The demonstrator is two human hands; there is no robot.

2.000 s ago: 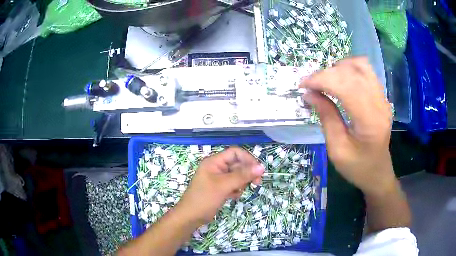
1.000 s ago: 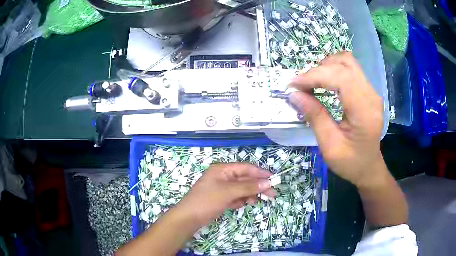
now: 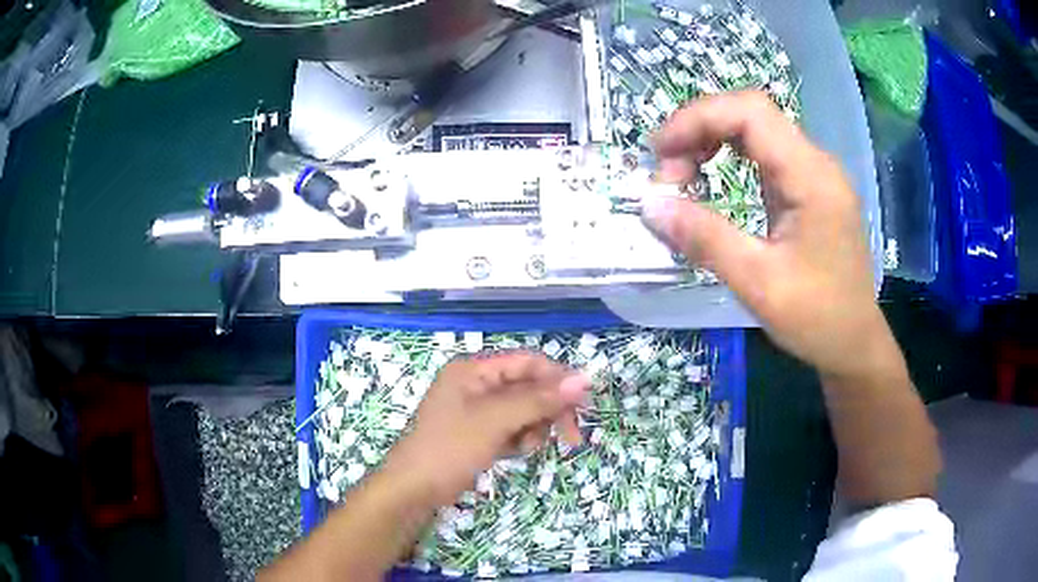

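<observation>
My right hand [image 3: 785, 227] is at the right end of the silver press fixture [image 3: 586, 216]. Its thumb and index finger are apart beside the nest; glare hides whether a connector sits between them. My left hand [image 3: 489, 415] is over the blue bin [image 3: 305, 426], its thumb close to the curled fingers. I cannot tell whether it holds a connector. The bin is full of wired connectors [image 3: 643, 489] with white housings and green and pale leads.
A clear tub [image 3: 837, 68] of wired connectors is behind my right hand. The pneumatic cylinder [image 3: 313, 216] is at left. A steel bowl feeder [image 3: 376, 34] and a dark control box [image 3: 501, 136] are behind the fixture. Green bags [image 3: 171, 40] and a blue bag [image 3: 968, 193] flank the bench.
My right thumb and index finger have spread apart at the nest. My left hand has drawn slightly left, and the connector seen at its fingertips no longer shows clearly.
</observation>
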